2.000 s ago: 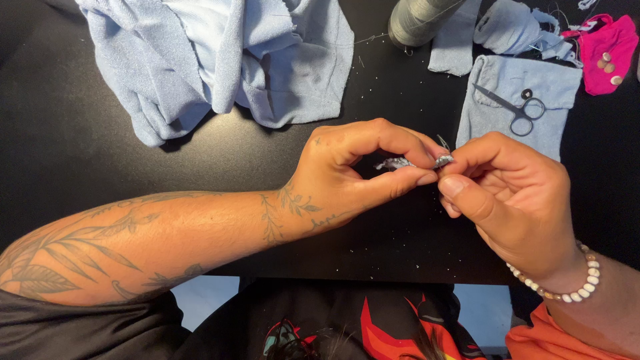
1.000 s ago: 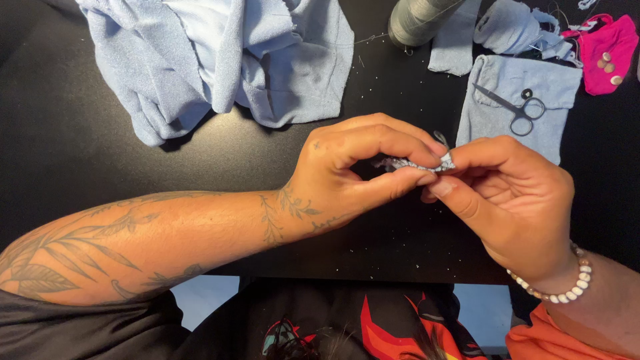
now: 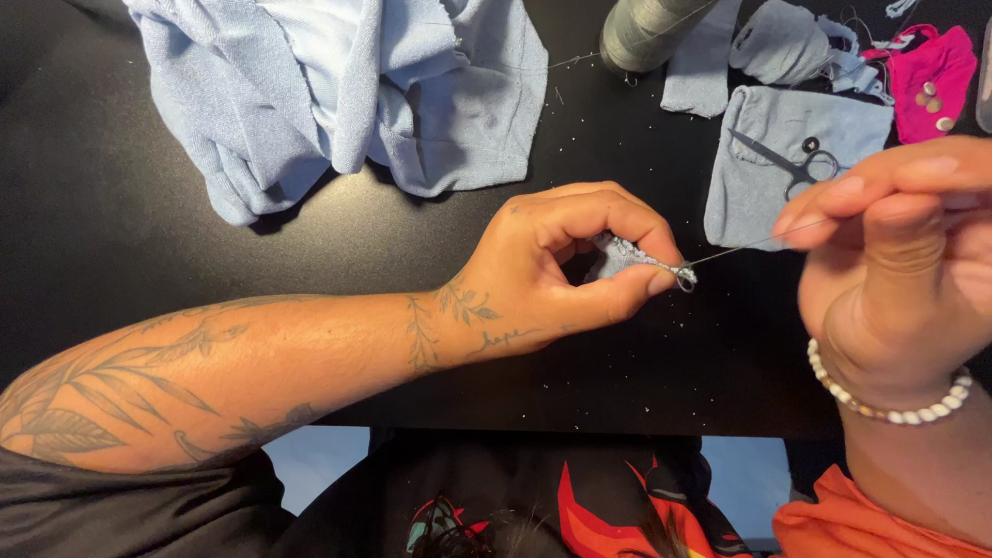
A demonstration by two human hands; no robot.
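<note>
My left hand pinches a small piece of light blue fabric between thumb and index finger, near the middle of the view. The fabric's gathered edge sticks out past the fingertips, with a small loop of thread at its tip. From that edge a thin grey thread runs up and right, taut, to my right hand. The right hand is raised at the right edge, its thumb and fingers closed on the thread; whether a needle is in them cannot be seen.
Light blue cloth lies bunched at the back left, near a grey thread spool. Small black scissors and a black button rest on a folded blue fabric piece. Beside it, several buttons lie on pink fabric. Lint dots the black table.
My right hand has moved away from the left hand, up and to the right, and a taut thread now spans between them. The left hand still holds the fabric in about the same place.
</note>
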